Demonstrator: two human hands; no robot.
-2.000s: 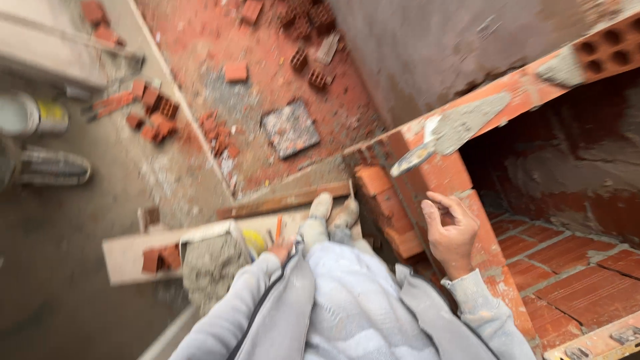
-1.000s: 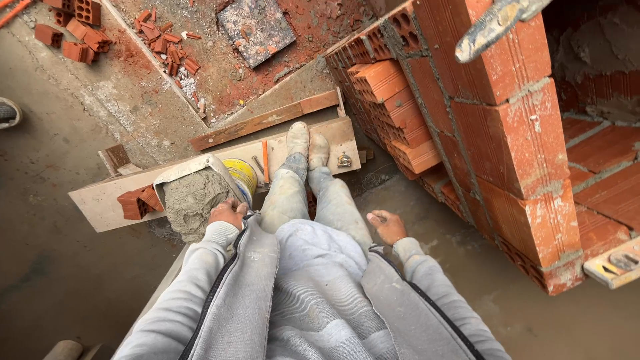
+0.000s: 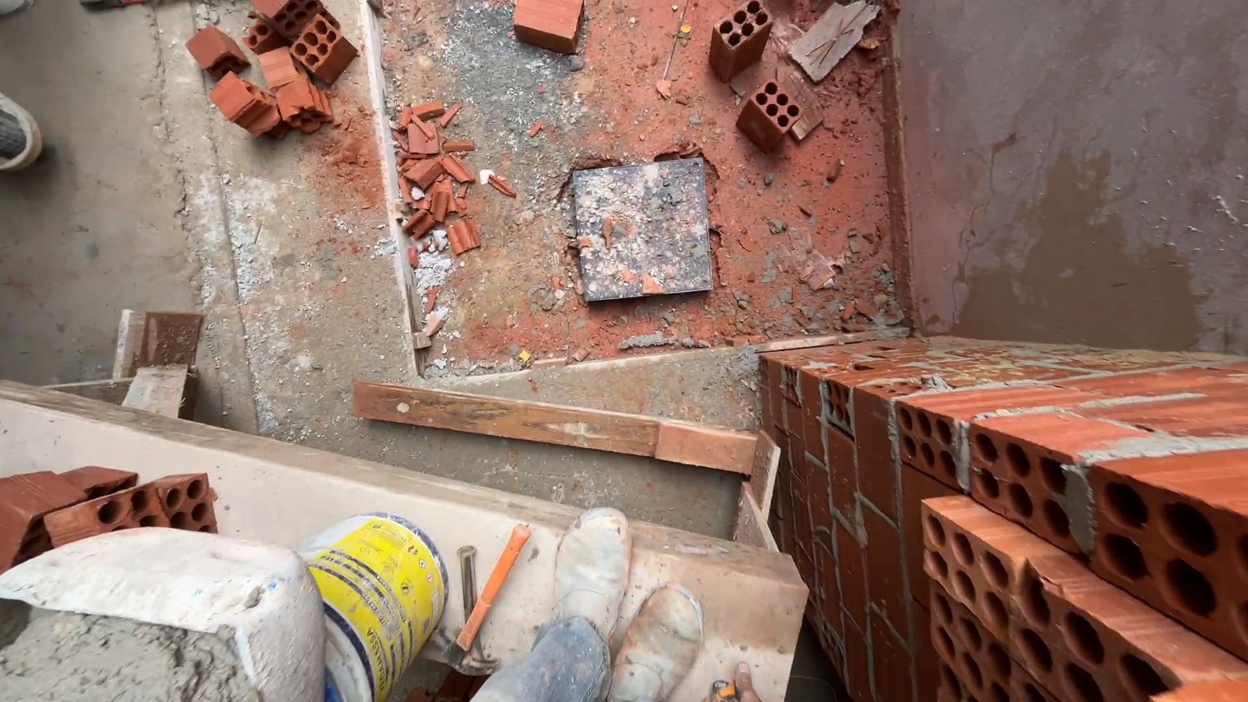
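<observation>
At the bottom edge, a fingertip of my right hand shows right beside a small yellow-and-black tool on the plank platform. Whether the fingers grip it cannot be told. My left hand is out of view. Two dusty shoes stand on the platform. Left of them lie a hammer with an orange handle and a yellow-labelled bucket on its side. A pale tub of wet mortar fills the lower left corner, with hollow clay bricks behind it.
A hollow-brick wall rises at right, with stacked hollow bricks against it. A wooden board lies beyond the platform. Farther off are a square dusty slab, brick shards and loose bricks. A plastered wall stands back right.
My left hand, seen beside the mortar tub one second ago, has left the view. My right hand has moved from beside my leg to the small tool on the platform. The view has shifted.
</observation>
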